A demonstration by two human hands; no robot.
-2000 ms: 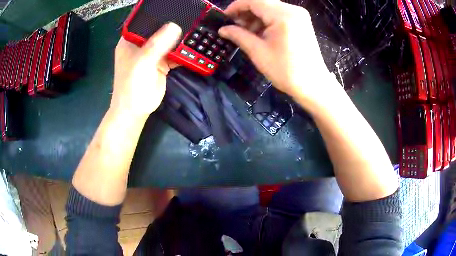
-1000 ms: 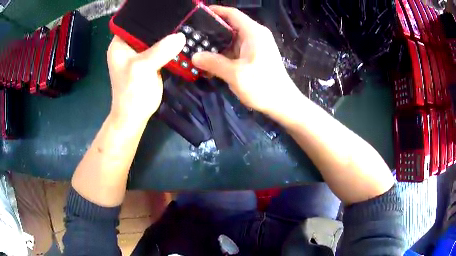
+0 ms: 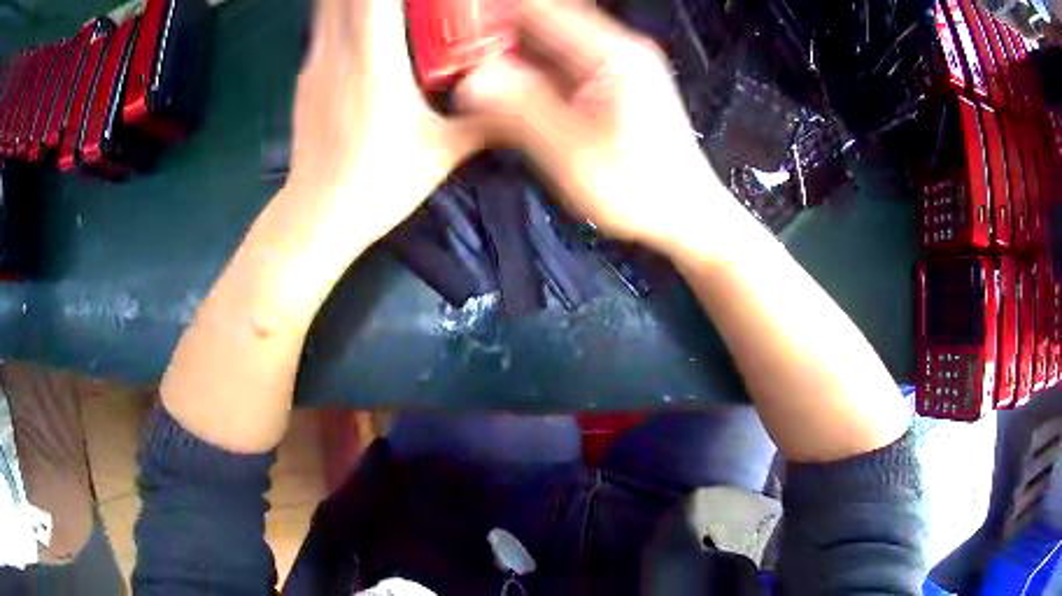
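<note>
A red radio unit is at the top of the view between my hands, blurred and partly cut off by the upper edge. My left hand holds it from the left; its fingers run out of the picture. My right hand is at the unit's right side, blurred, with fingertips close to or on it; whether it grips is unclear. Black battery covers lie in a loose heap below my hands. A glossy black keypad heap lies beyond and to the right.
Stacked red units stand in tight rows at the right. A row of waiting units stands at the far left. The dark green tabletop has its near edge above my lap. A blue crate is at the lower right.
The unit has turned from keys showing to a plain red face, and moved toward the upper edge. My left hand has moved up and right with it. The view has shifted slightly.
</note>
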